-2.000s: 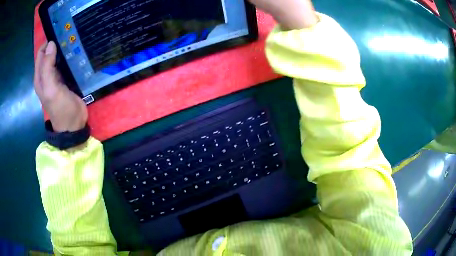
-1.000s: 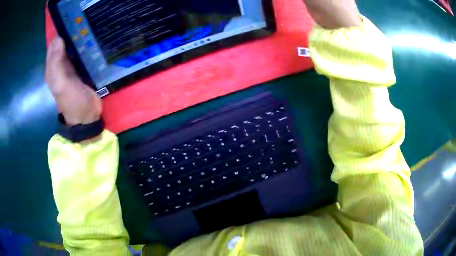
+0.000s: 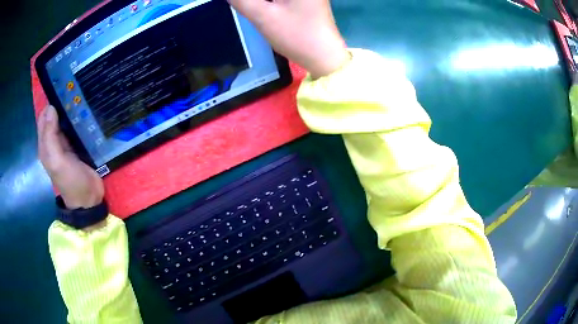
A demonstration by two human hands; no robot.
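Note:
The tablet [image 3: 168,82] lies on a red pad [image 3: 209,149], its screen lit with a black command window over a blue desktop. A small label [image 3: 102,170] is at its lower left corner. My left hand [image 3: 71,168] is at the tablet's left edge, holding it, partly hidden beside it. My right hand [image 3: 298,31] is over the tablet's upper right corner; its fingers are cut off by the top of the picture. A dark keyboard [image 3: 241,234] lies below the pad, separate from the tablet, its touchpad [image 3: 265,299] partly covered by my sleeve.
The green bench [image 3: 488,114] extends to the right with a bright reflection. At the far right edge is part of another red pad [image 3: 563,31] and a pale green piece of cloth. Grey floor with a yellow line [image 3: 510,212] shows at the lower right.
The view has shifted, so the tablet and keyboard sit lower and further left, showing more of the tablet's top. My right hand is now over the screen's upper right corner; my left stays at the edge.

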